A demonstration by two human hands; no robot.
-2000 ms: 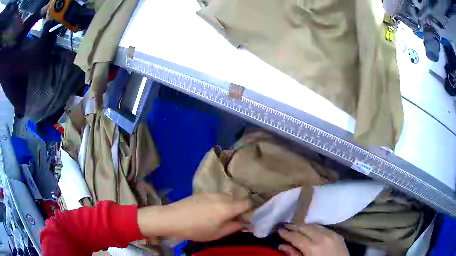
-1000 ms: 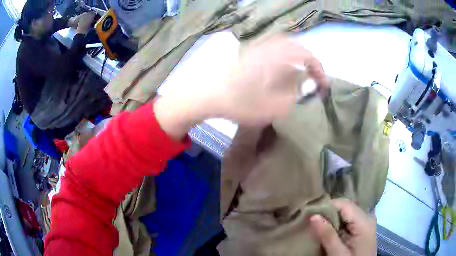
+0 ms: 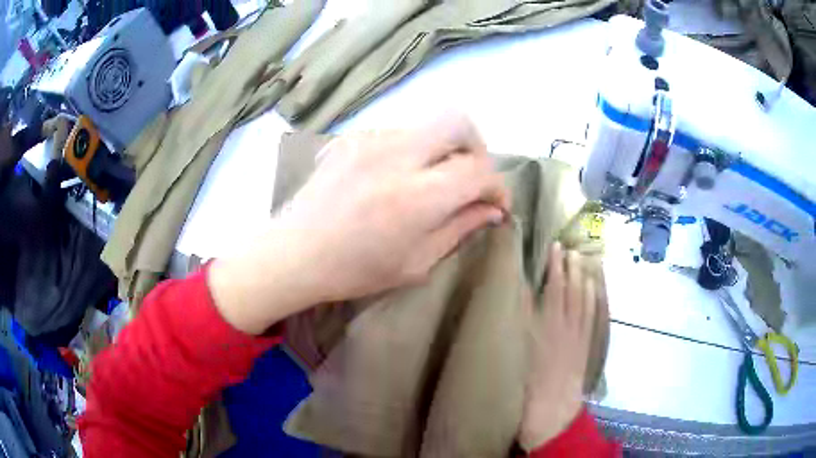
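Observation:
A khaki garment panel (image 3: 394,367) lies over the front edge of the white table, below and left of the sewing machine (image 3: 707,161). My left hand (image 3: 385,206) is above the panel, its fingertips pinching the cloth near the middle. My right hand (image 3: 559,349) lies on the panel with its fingers stretched toward the yellow part (image 3: 592,222) beside the presser foot area. The fingers of my right hand rest on the cloth and show no clear grip. The needle is hidden behind the machine head and cloth.
Scissors with green and yellow handles (image 3: 754,385) lie at the right, near a small dark bunch (image 3: 717,259) and a khaki scrap (image 3: 762,279). Long folded khaki pieces (image 3: 385,76) lie at the back and left. A grey vented box (image 3: 112,76) and orange-black device (image 3: 87,156) stand at the left.
The view has turned toward the machine. My left hand has come down to pinch the panel. My right hand has gone from gripping bunched cloth to lying flatter near the yellow part.

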